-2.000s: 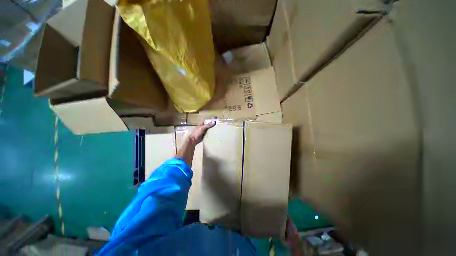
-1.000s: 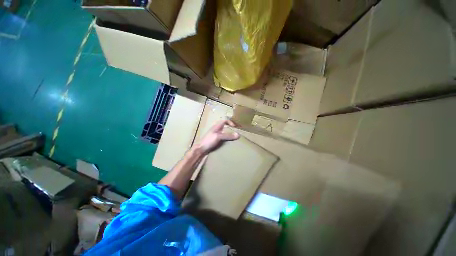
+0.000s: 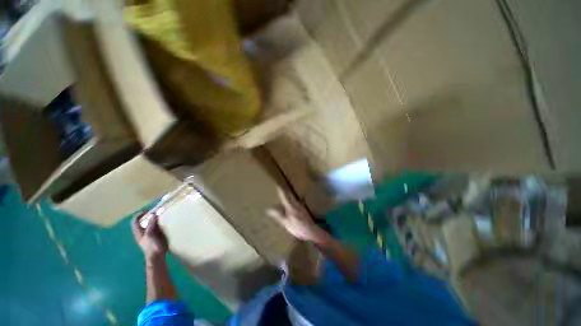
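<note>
A brown cardboard carton (image 3: pixel 232 197) lies in front of me, its flaps partly spread. My left hand (image 3: pixel 151 235) is closed on the taped edge of its pale left flap (image 3: pixel 200 232). My right hand (image 3: pixel 299 219) lies blurred against its right part, fingers apart. A yellow sack (image 3: pixel 220 70) rests on cardboard beyond it. A white sheet or label (image 3: pixel 350 180) shows right of the carton; what it is attached to is unclear.
An open carton (image 3: pixel 111 184) with dark items inside stands at the left. Large brown cartons (image 3: pixel 459 89) fill the right and far side. Green floor (image 3: pixel 70 255) with yellow-black tape shows at the left. Mixed cardboard and white scraps (image 3: pixel 459 229) lie at the lower right.
The view has swung. My right hand now shows on the carton; it was out of clear view before. My left hand has shifted to the left flap's edge. The carton's panels lie differently.
</note>
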